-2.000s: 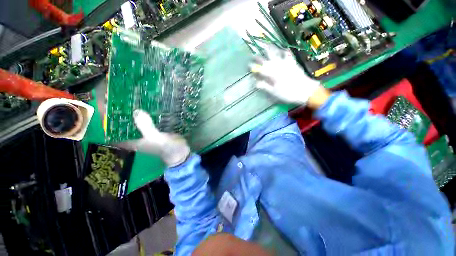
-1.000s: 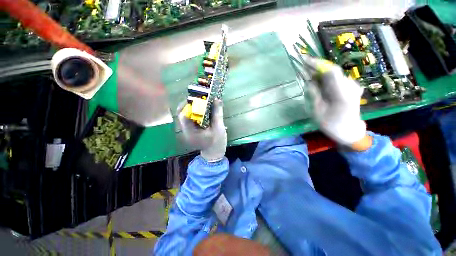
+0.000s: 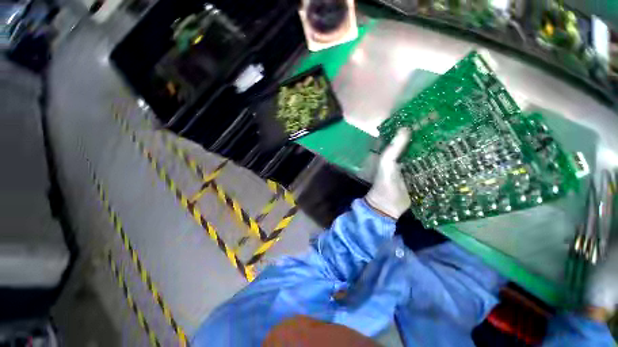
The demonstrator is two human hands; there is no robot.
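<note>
A green circuit board [image 3: 467,146] is tilted above the bench mat, its flat solder side with silvery dots facing me. My left hand [image 3: 392,179], in a white glove, grips it at its left edge, thumb on the face; the other fingers are hidden behind it. My right hand [image 3: 604,288] is blurred and cut off at the right edge of the picture. Slender dark-green and silvery sticks [image 3: 588,234] show beside it; whether it holds them cannot be told.
A shallow black tray of olive-green pieces [image 3: 301,105] lies left of the mat. A white-mouthed nozzle [image 3: 328,24] is above it. A black crate [image 3: 223,101] stands at the left. Loaded boards [image 3: 555,30] line the back. Yellow-black floor tape [image 3: 217,237] shows at the lower left.
The view has swung left. The board, edge-on a second ago, now shows its solder side. My right hand has gone to the picture's right edge.
</note>
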